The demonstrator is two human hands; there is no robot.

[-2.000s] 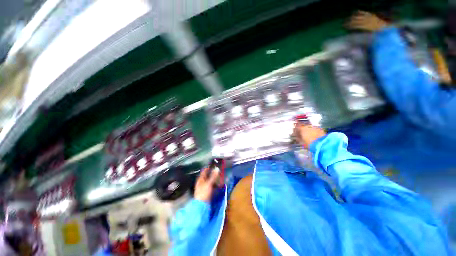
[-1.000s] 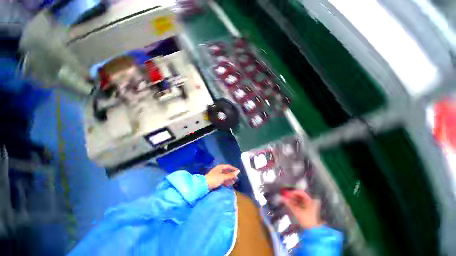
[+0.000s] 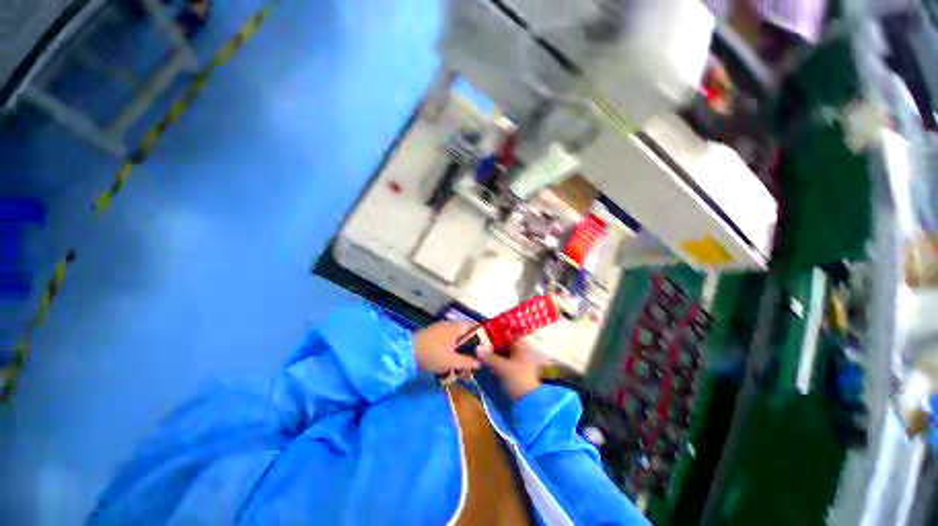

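A phone assembly with a bright red keypad part (image 3: 521, 321) and a darker end is in front of my body, over the machine's front edge. My left hand (image 3: 442, 347) grips the dark end. My right hand (image 3: 514, 368) holds it from below and the right, close to my left hand. My fingers hide part of the dark end. Another red part (image 3: 584, 238) sits in a fixture on the pale bed of the bench-top robot (image 3: 453, 241). Fine detail is blurred.
The robot's cream beam, with a yellow label (image 3: 708, 250), crosses above the bed. Right of the machine, red-edged phones (image 3: 663, 349) lie in rows on the green bench (image 3: 802, 431). Blue floor with a yellow-black line (image 3: 154, 139) is at the left.
The view has turned from the trays to the machine. My right hand has left the tray and come beside my left hand. Both now hold the red phone assembly.
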